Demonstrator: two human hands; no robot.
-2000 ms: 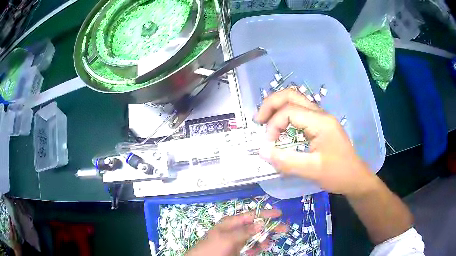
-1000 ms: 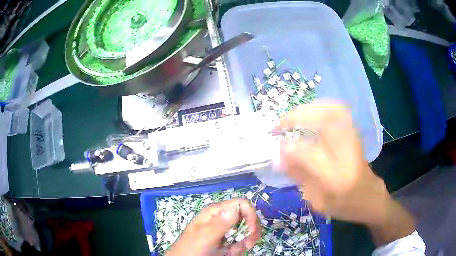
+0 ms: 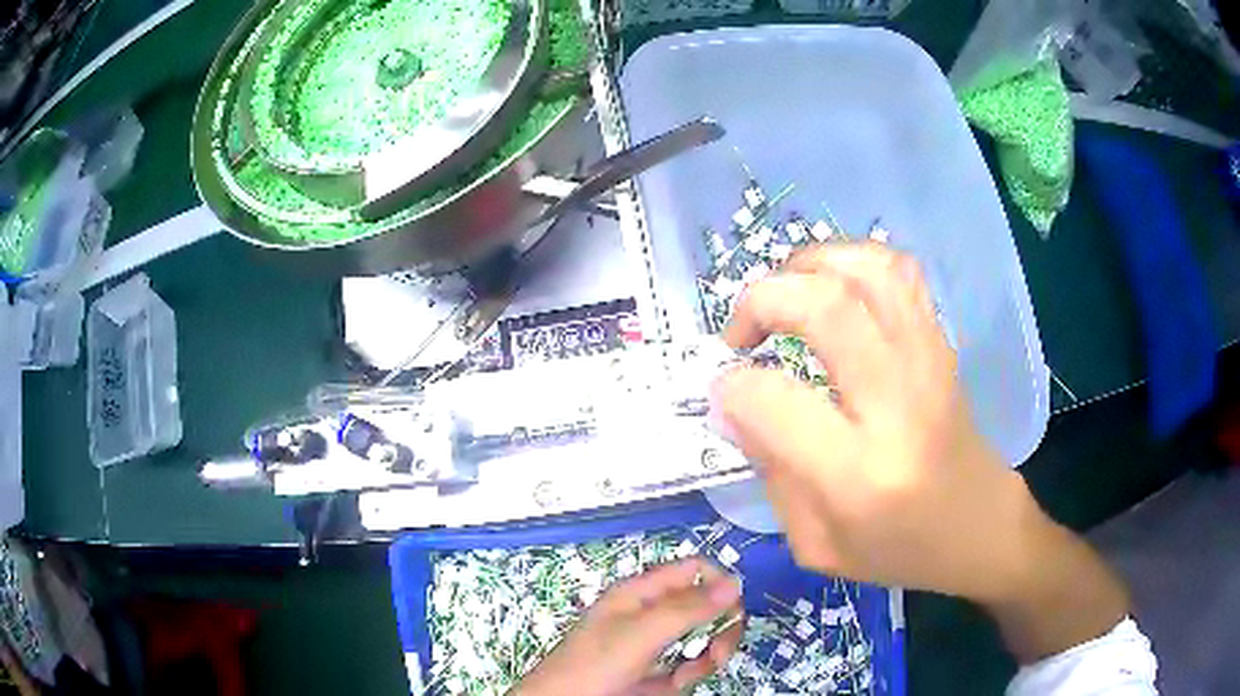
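Observation:
My right hand (image 3: pixel 870 422) is at the right end of the long white insertion head (image 3: pixel 585 428), with thumb and fingers bent towards it. What its fingertips hold is too bright and hidden to tell. My left hand (image 3: pixel 646 632) is over the blue parts bin (image 3: pixel 405 598), palm up and fingers curled around several leaded parts. The bin is full of loose leaded parts (image 3: pixel 510 598) with small white heads and thin green leads. More leaded parts (image 3: pixel 762 238) lie in the clear parts tub (image 3: pixel 816 102), partly behind my right hand.
The vibratory bowl feeder (image 3: pixel 367 245) with green grains stands at the upper left. A dark metal arm (image 3: pixel 619 166) slants to the tub's left rim. A small clear box (image 3: pixel 133 374) is at the left. A bag of green components (image 3: pixel 1020 136) and a blue mat (image 3: pixel 1156 286) are at the right.
My right hand has moved back left to the insertion head's end after a blurred position further right. My left hand has opened out from a tighter curl. The view has shifted slightly.

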